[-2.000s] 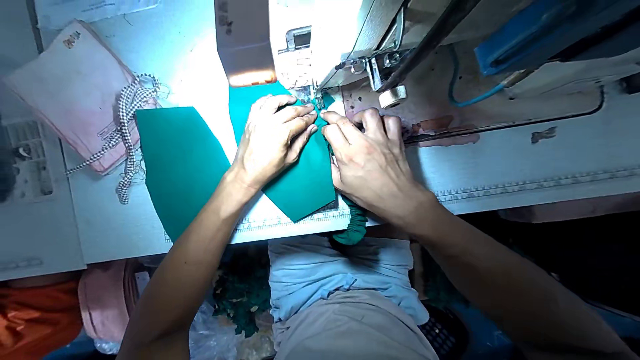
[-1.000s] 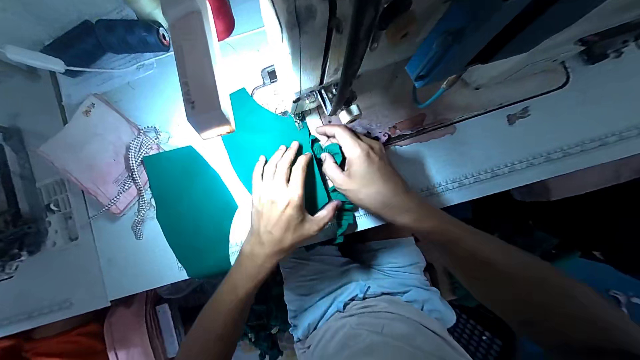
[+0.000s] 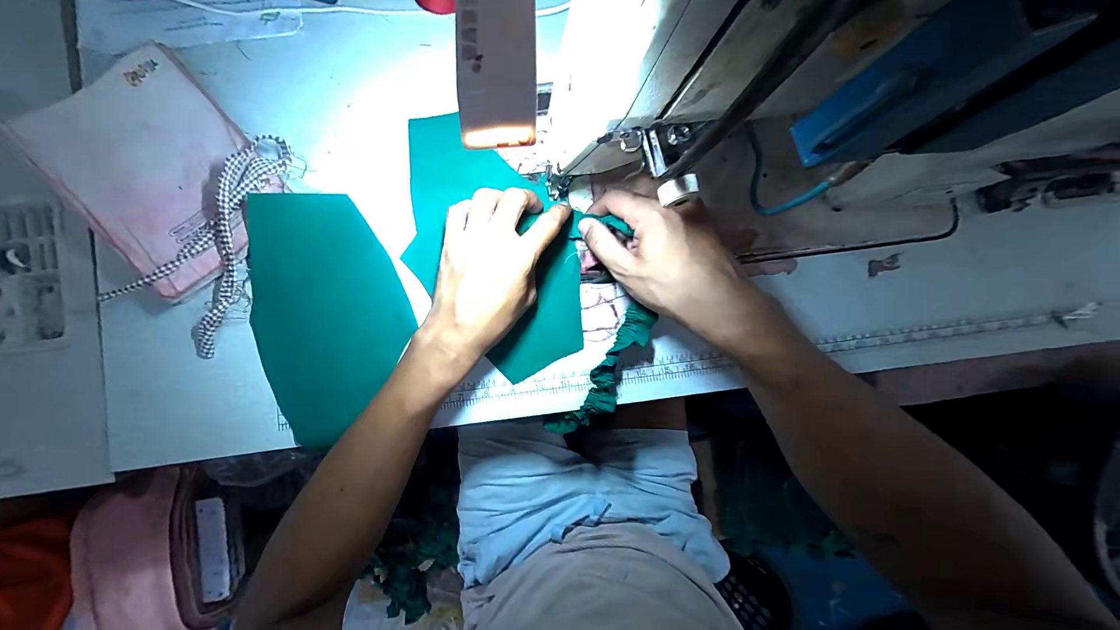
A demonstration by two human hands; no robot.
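Note:
My left hand rests on a green fabric piece, its fingertips close to the presser foot of a sewing machine. On the other side, my right hand pinches the upper end of a gathered green strip between thumb and fingers. From there the strip runs down and hangs over the table's front edge. The piece's edge and the strip meet near the foot, partly hidden by fingers. A second green fabric piece lies flat to the left.
A pink cloth lies at the left with a checked cord over it. The lamp hangs above the work. A measuring tape runs along the front edge. Blue and metal machine parts stand at the right.
My left hand, spread flat on the green piece one second ago, is now up by the presser foot with curled fingers. The gathered strip, bunched beside my hands then, now trails down over the edge.

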